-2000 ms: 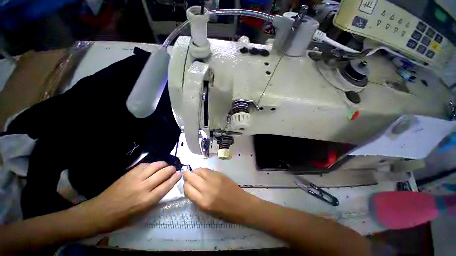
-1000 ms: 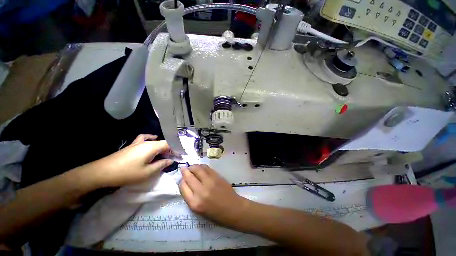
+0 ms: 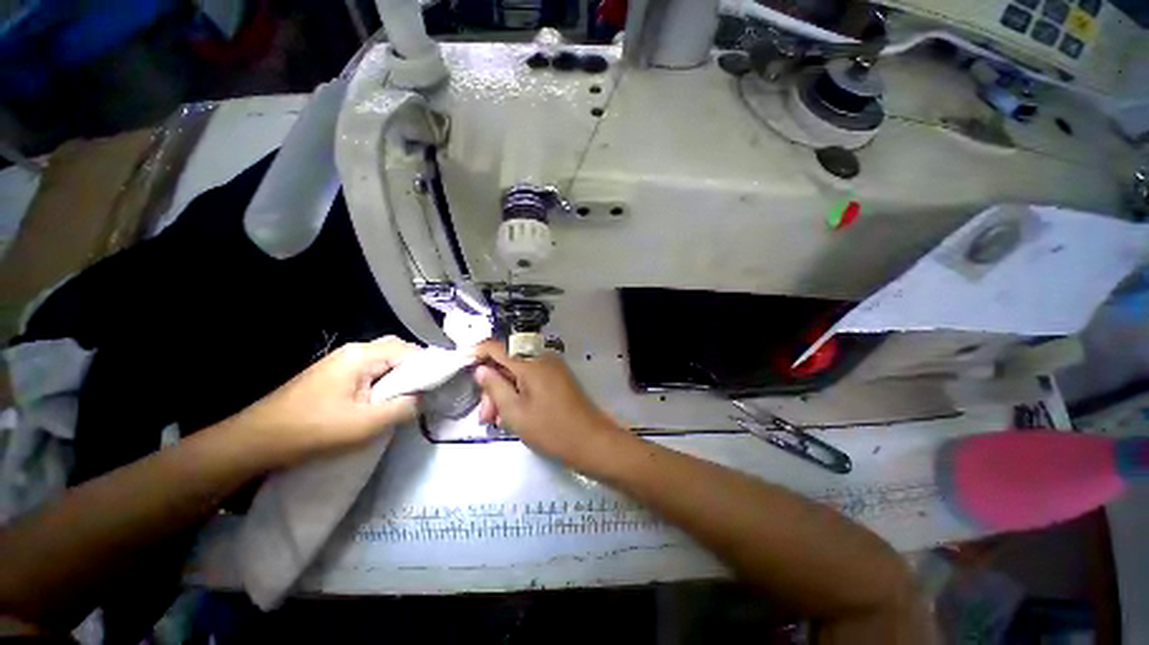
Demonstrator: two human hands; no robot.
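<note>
The black garment (image 3: pixel 214 302) lies heaped left of the sewing machine. White cloth (image 3: pixel 315 498) hangs from my left hand down over the table's front edge. My left hand (image 3: pixel 340 397) grips this cloth between thumb and fingers, left of the needle area. My right hand (image 3: pixel 536 403) pinches the cloth's right end just in front of the machine head (image 3: pixel 378 189). The cloth is lifted a little, and the metal plate (image 3: pixel 451 397) shows below it. The needle tip is not clear.
Thread snips (image 3: pixel 794 435) lie right of my right hand. A pink object (image 3: pixel 1033 479) is at the right table edge. White paper (image 3: pixel 995 277) hangs on the machine. The lamp (image 3: pixel 296 189) is left of the head. A printed ruler (image 3: pixel 504 519) runs along the front. Brown board (image 3: pixel 82 208) lies far left.
Both hands have lifted the white cloth off the bed, uncovering the metal plate. Earlier the fingers pressed low at the work. The view has shifted, so the machine sits higher and further left.
</note>
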